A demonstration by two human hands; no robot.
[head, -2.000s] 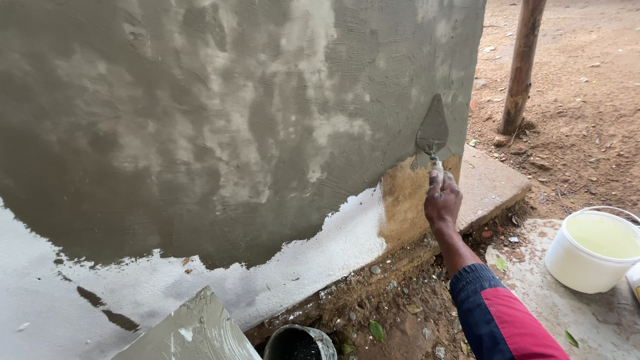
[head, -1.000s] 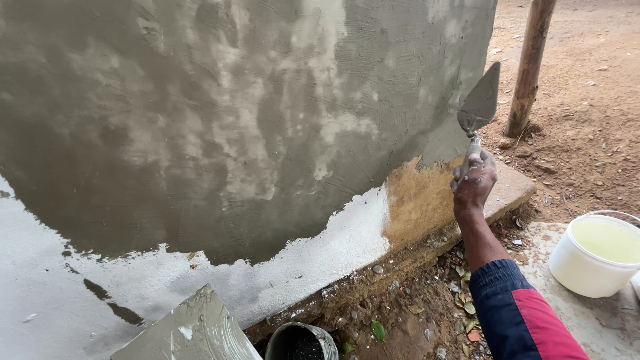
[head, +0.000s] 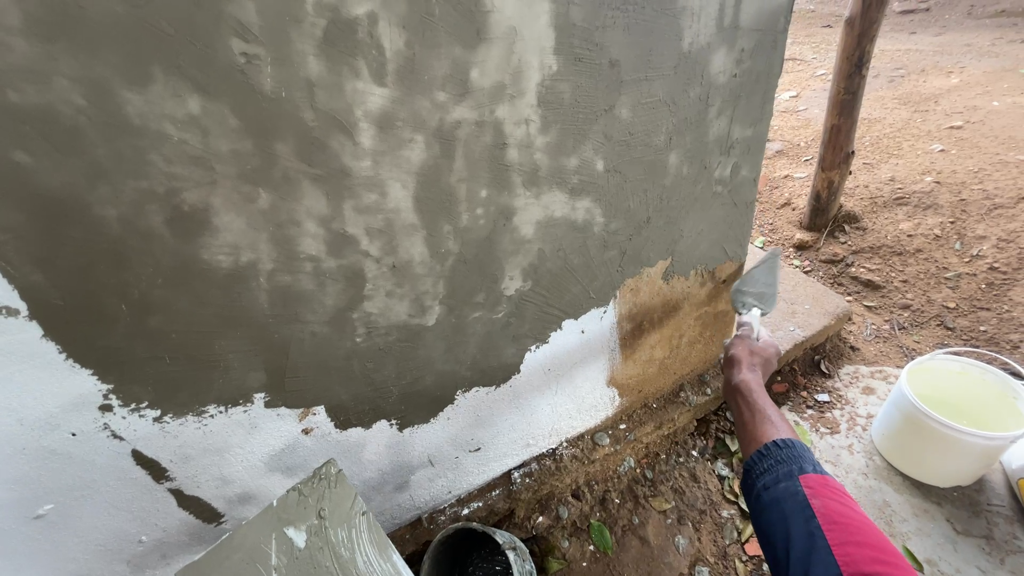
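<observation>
My right hand is closed around the handle of a pointed trowel, at the lower right corner of the wall. Its grey blade points up, beside the wall's edge and over the concrete ledge; whether it touches the wall cannot be told. Wet grey plaster covers most of the wall, with a ragged lower border. Below it show a white painted strip and a bare tan patch near the corner. A plaster-smeared board juts in at the bottom. My left hand is out of view.
A dark bucket stands at the bottom beside the board. At right, a white bucket of pale yellowish liquid sits on a concrete slab. A wooden post rises from the dirt beyond the concrete ledge.
My right hand has moved the trowel off the plastered face to the wall's corner, then lower along it. The blade was against the grey plaster two seconds ago.
</observation>
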